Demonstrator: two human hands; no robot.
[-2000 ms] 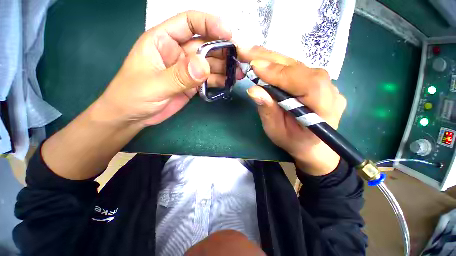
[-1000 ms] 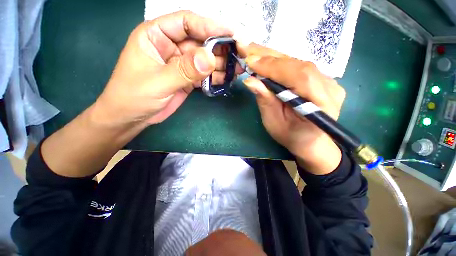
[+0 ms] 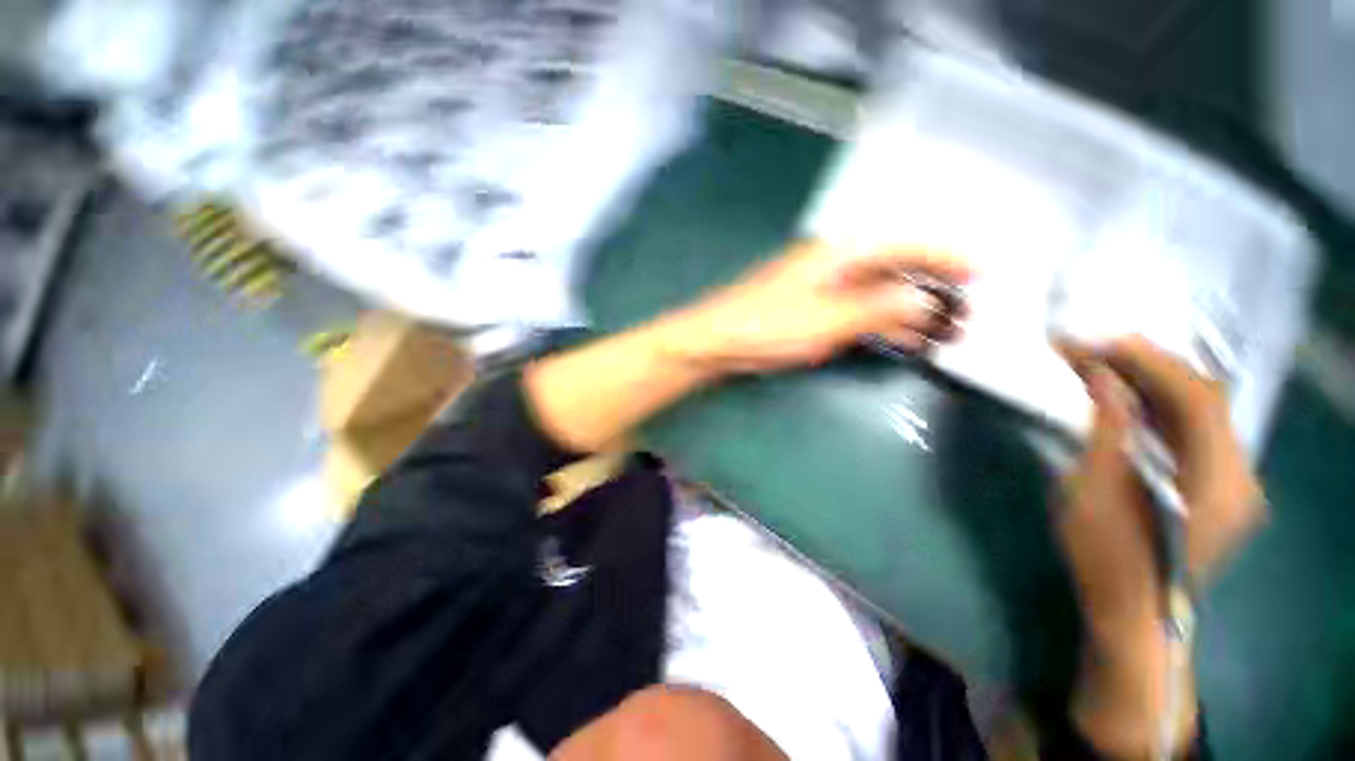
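Observation:
The view is strongly blurred. My left hand [image 3: 810, 309] is at the white parts tray's near-left edge, its fingers closed on a small dark frame [image 3: 936, 305]. My right hand [image 3: 1152, 446] is over the tray's near-right part. It holds the pen tool [image 3: 1177, 558], seen as a blurred dark and pale streak running down toward the wrist. The pen's tip cannot be made out. The white parts tray [image 3: 951, 164] lies behind both hands; small parts in it cannot be told apart.
A whitish film [image 3: 595, 193] over rows of dark shapes [image 3: 401, 134] covers the upper left. A brown cardboard carton [image 3: 390, 390] stands below it. Yellow-black tape [image 3: 231, 253] marks the grey floor. The green bench [image 3: 803, 461] lies in front of me.
The view has swung left, bringing film, carton and floor into sight and taking the control unit out. My hands have moved apart, and the pen is away from the frame.

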